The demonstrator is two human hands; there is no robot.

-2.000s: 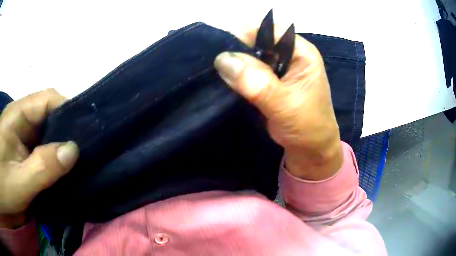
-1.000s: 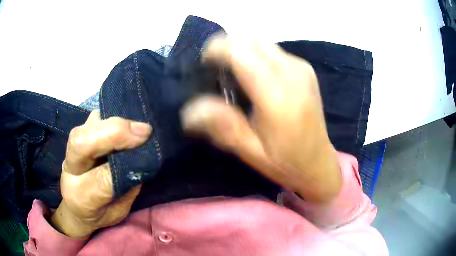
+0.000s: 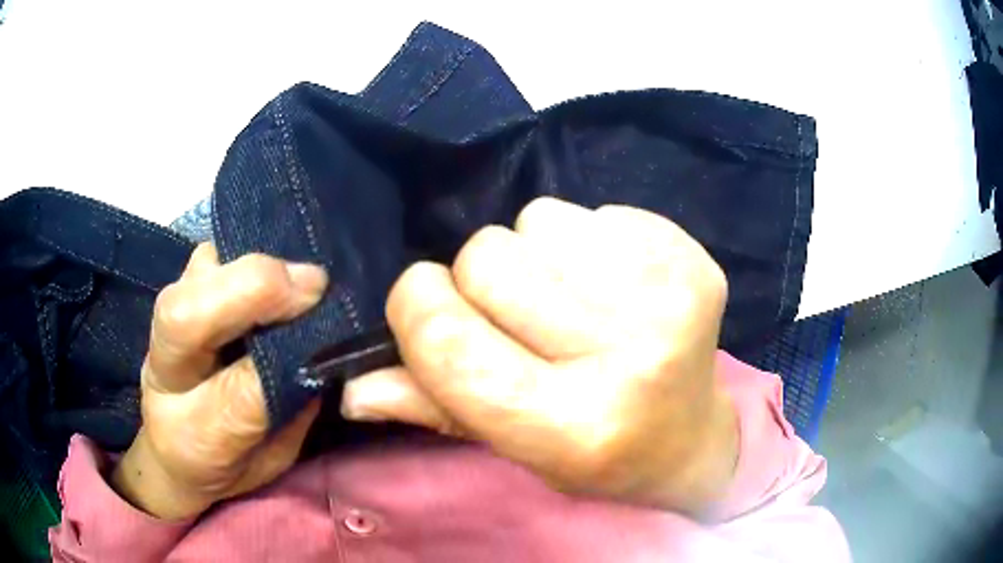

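Observation:
A dark navy denim garment [image 3: 660,165] lies over my lap and the white tabletop. Its waistband [image 3: 258,209], with a pale stitch line, curves up out of my left hand [image 3: 226,374], which pinches the band near its end. My right hand [image 3: 561,352] is closed around dark thread snips [image 3: 350,357]. Their blades point left and lie at a short pale stitched mark [image 3: 311,377] near the band end. The snips' body is hidden in my right fist. Whether the blades are parted is hard to tell.
The white tabletop [image 3: 880,165] extends behind the garment. Another dark denim part [image 3: 99,286] lies at the left. A blue plastic basket [image 3: 808,368] shows below the table edge at the right. Dark cloth [image 3: 987,132] hangs at the far right edge. My pink shirt fills the bottom.
The garment has been turned from a wide spread to a folded band held in my left hand. My right hand has moved down and left, bringing the snips to the pale mark.

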